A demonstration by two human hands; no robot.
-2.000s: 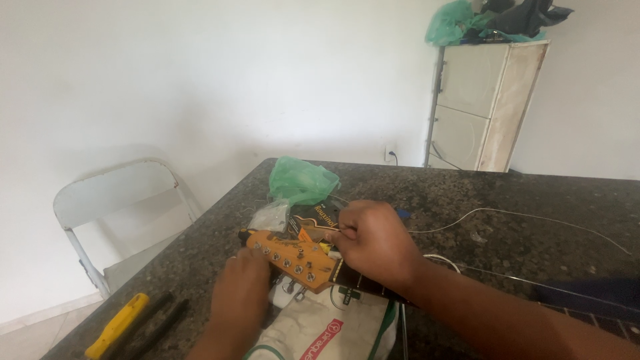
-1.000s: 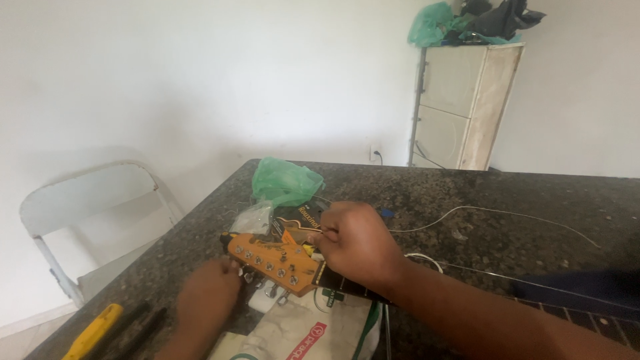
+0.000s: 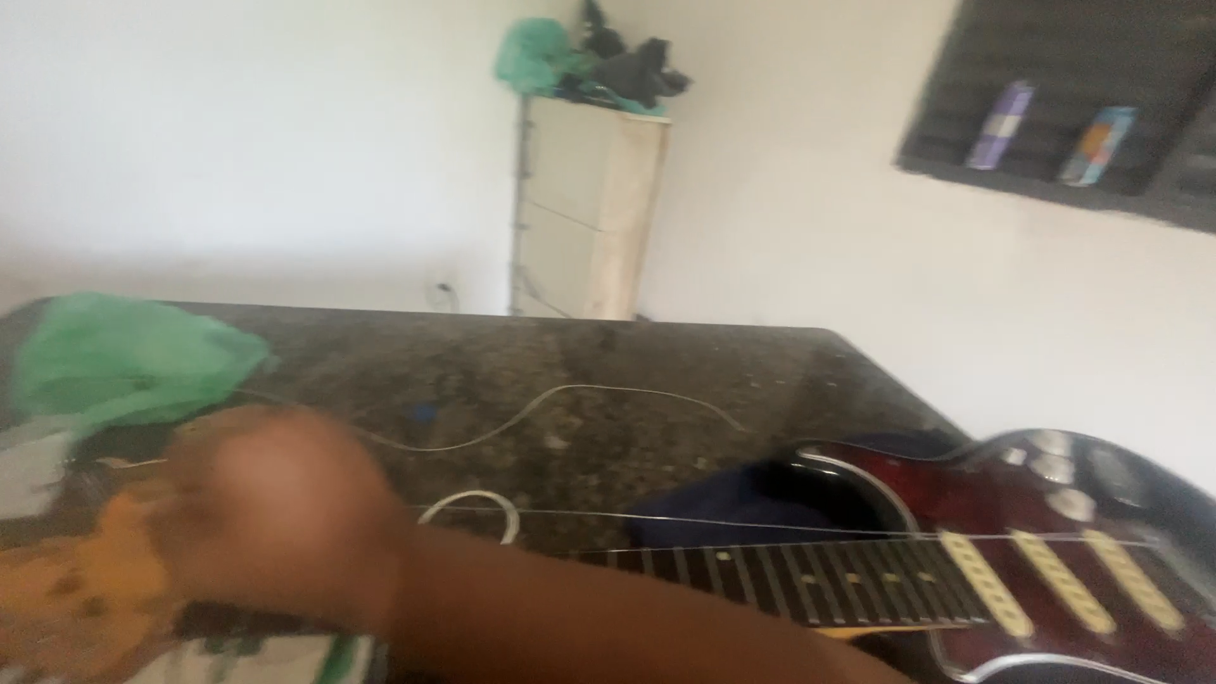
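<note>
The orange wooden headstock of an electric guitar point(image 3: 66, 598) lies at the lower left, badly blurred. Just right of it is my right hand point(image 3: 275, 503), its fingers curled at the headstock's upper edge; a thin string end shows by the fingertips, and blur hides the grip. The dark fretboard point(image 3: 779, 579) runs right to the dark red and black body point(image 3: 988, 494) with three cream pickups. One long guitar string point(image 3: 665, 518) stretches above the fretboard toward the body. My left hand is outside the view.
A green plastic bag point(image 3: 133, 356) sits at the granite table's left. Another loose wire point(image 3: 570, 388) curves across the granite table point(image 3: 646, 361). Dark blue cloth point(image 3: 703, 494) lies under the guitar. Behind stand a white cabinet point(image 3: 570, 199) with bags on top and a dark wall shelf point(image 3: 1026, 123).
The view has swung far to the right, bringing in the guitar's body and the wall shelf. My left hand has dropped out of view; my right hand remains at the headstock.
</note>
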